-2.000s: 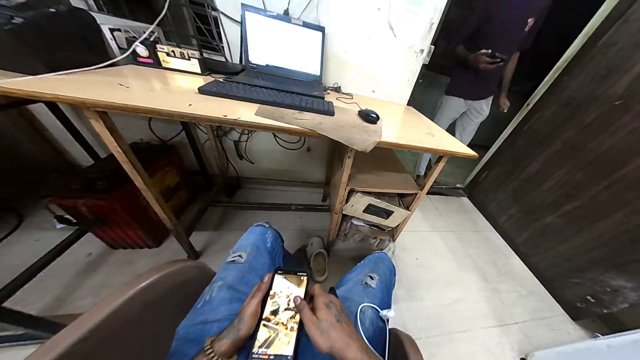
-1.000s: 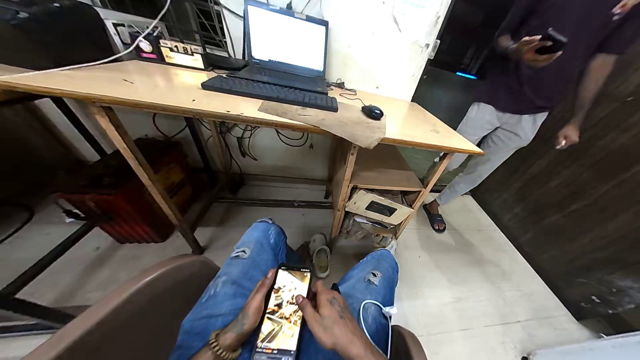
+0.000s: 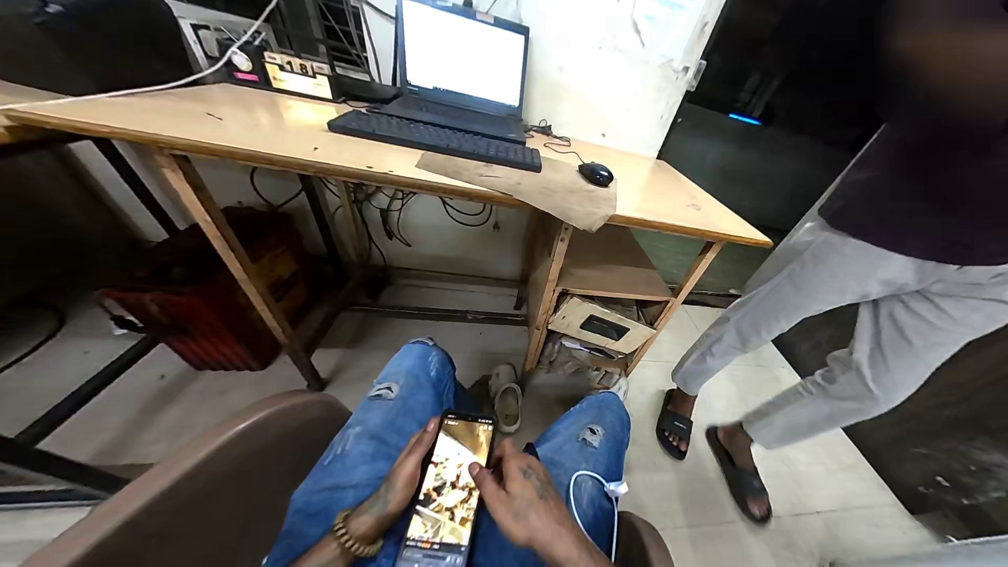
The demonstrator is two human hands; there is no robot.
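Observation:
A smartphone point(image 3: 449, 492) with a lit screen lies between my two hands, above my lap in torn blue jeans. My left hand point(image 3: 398, 488) holds its left edge, with a beaded bracelet at the wrist. My right hand point(image 3: 524, 488) grips the right edge, its thumb over the screen. A white cable point(image 3: 576, 504) loops over the jeans beside my right hand. The phone's lower end is cut off by the frame.
Ahead stands a wooden desk point(image 3: 260, 161) with a laptop point(image 3: 463, 67), a black keyboard point(image 3: 433, 140) and a mouse point(image 3: 596, 174). A person point(image 3: 850, 315) in grey trousers and black slides stands at the right. A red case point(image 3: 213, 315) sits under the desk.
The other person has come from the doorway at the back right to much nearer on my right. Both my hands have stayed on the phone.

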